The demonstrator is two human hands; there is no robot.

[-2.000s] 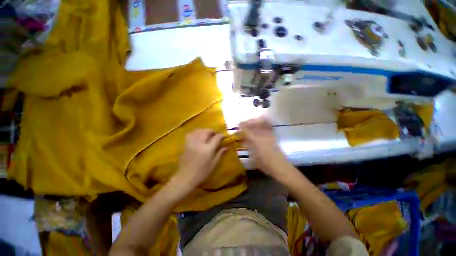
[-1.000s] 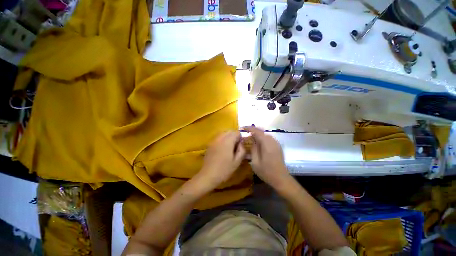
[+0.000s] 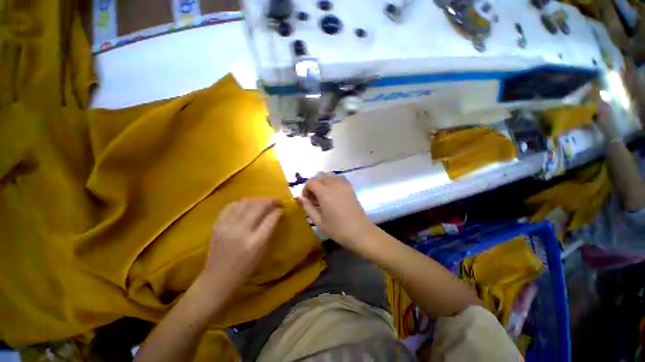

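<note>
A large mustard-yellow garment panel (image 3: 191,170) with a long seam lies left of the needle and hangs over the lap. My left hand (image 3: 244,230) rests on the panel near its right edge, fingers bent over the cloth. My right hand (image 3: 331,205) is at the panel's right edge, thumb and fingers close together; whether cloth is between them is blurred. The sewing machine (image 3: 424,71) stands behind, its presser foot and needle area (image 3: 311,134) above and between the hands, with no cloth visibly under it.
Stacked yellow pieces (image 3: 472,150) lie on the machine bed to the right. A blue crate (image 3: 555,283) with yellow pieces stands at lower right. A taped board (image 3: 145,18) is at the back left. Another person's arm (image 3: 622,166) shows at the far right.
The view has turned right, so the machine and panel appear further left and the crate shows more. My hands, close together one second ago, are now apart, the left hand lying flatter on the panel.
</note>
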